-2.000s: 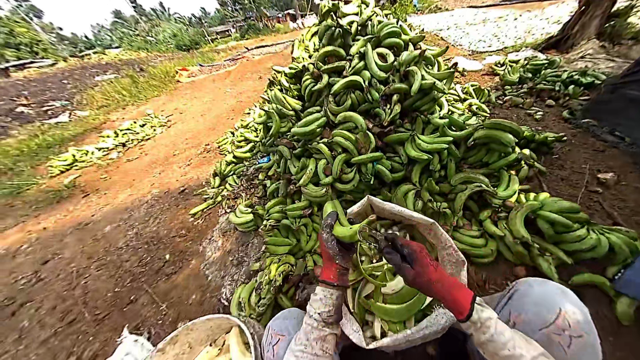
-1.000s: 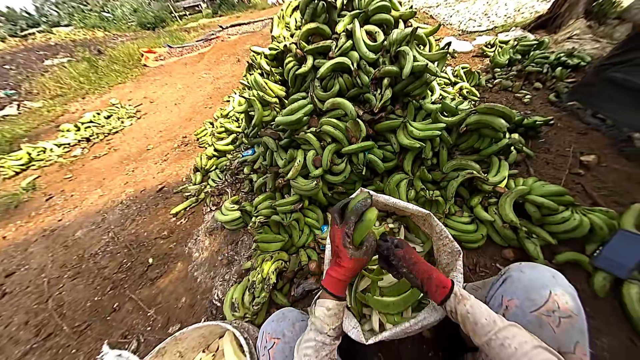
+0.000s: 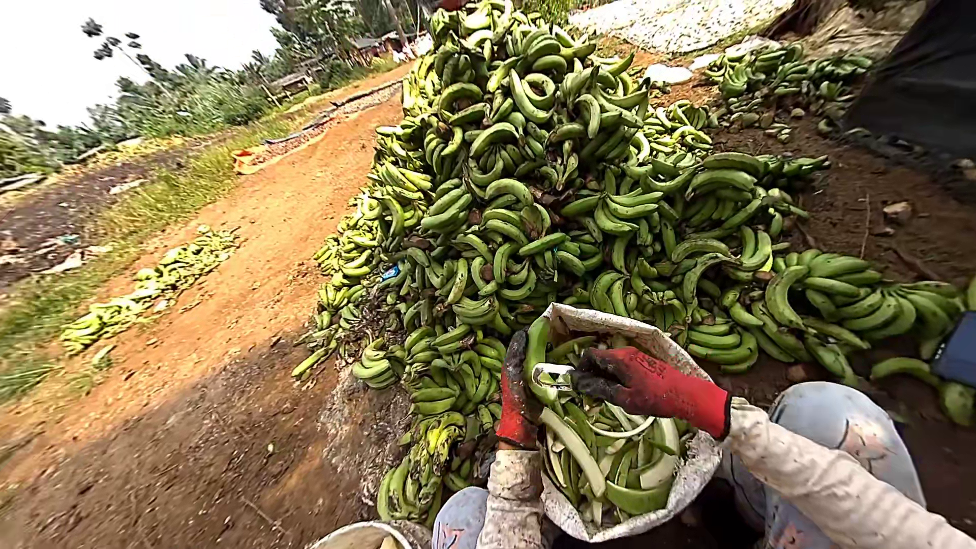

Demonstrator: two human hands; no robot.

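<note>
My left hand (image 3: 518,389), in a red glove with a blackened palm, holds a green plantain (image 3: 538,358) upright over a white woven sack. In my right hand (image 3: 648,381), gloved alike, is a metal peeler (image 3: 553,375), its head against the side of the plantain. The open sack (image 3: 698,469) stands between my knees and holds many strips of green peel (image 3: 576,450). A large heap of green plantains (image 3: 503,198) rises just beyond the sack.
A bucket (image 3: 358,535) with pale pieces stands at the bottom edge. Loose plantains (image 3: 152,293) lie on the dirt at the left and more (image 3: 793,84) at the back right. A dark blue object (image 3: 957,351) is at the right edge. Black sheeting (image 3: 915,84) hangs behind it.
The peeler now shows plainly against the plantain; in the earlier frames it could not be made out. My right hand has come closer to the plantain than one second ago. The view has tilted up.
</note>
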